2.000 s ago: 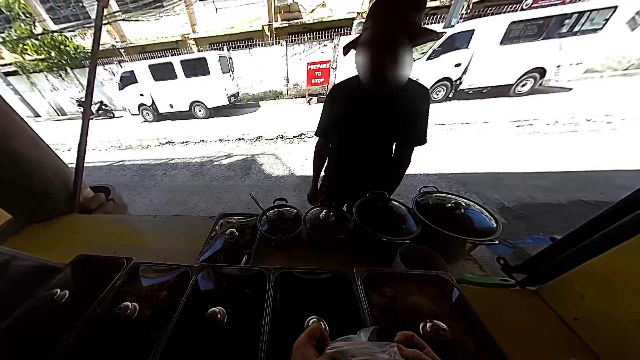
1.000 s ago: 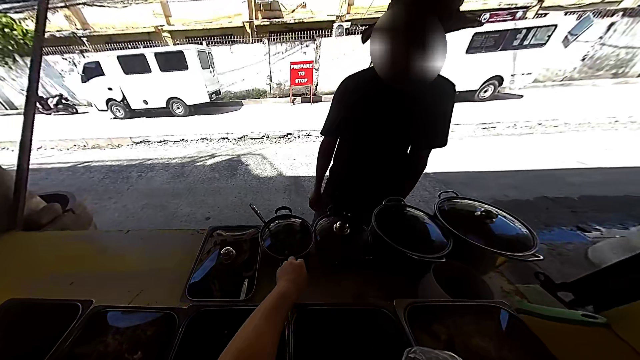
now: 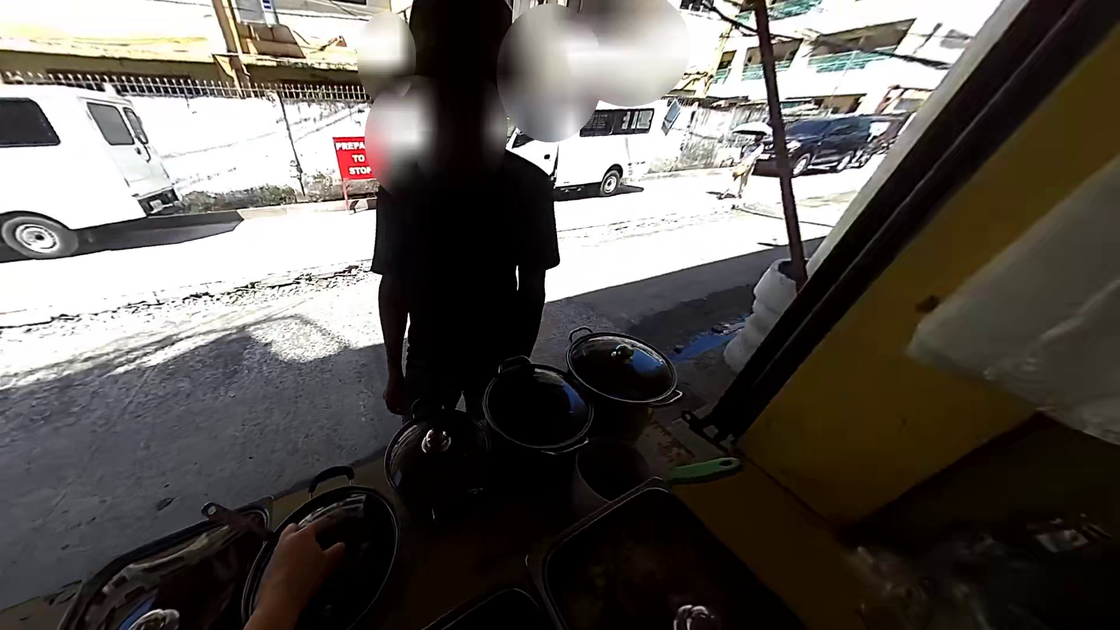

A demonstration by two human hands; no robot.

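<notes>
My left hand (image 3: 297,564) is over a round dark pot lid (image 3: 363,547) at the lower left, near its middle; shadow hides whether the fingers grip its knob. The handle of a ladle or spoon (image 3: 236,520) sticks out at the rim beside the hand. To the right stand a lidded pot (image 3: 433,468), another pot with a glass lid (image 3: 536,409) and a wider lidded pot (image 3: 621,367). A rectangular lidded tray (image 3: 157,569) lies left of the hand. My right hand is out of view.
A person in dark clothes (image 3: 464,254) stands across the counter. A larger rectangular tray (image 3: 647,560) is at the lower centre, near a green handle (image 3: 704,471). A yellow wall (image 3: 910,376) and whitish plastic (image 3: 1041,306) are on the right. Vans are parked across the street.
The view has swung right. Two seconds ago both hands were together at a clear plastic bag; my left hand has since moved away to the pot with the ladle handle.
</notes>
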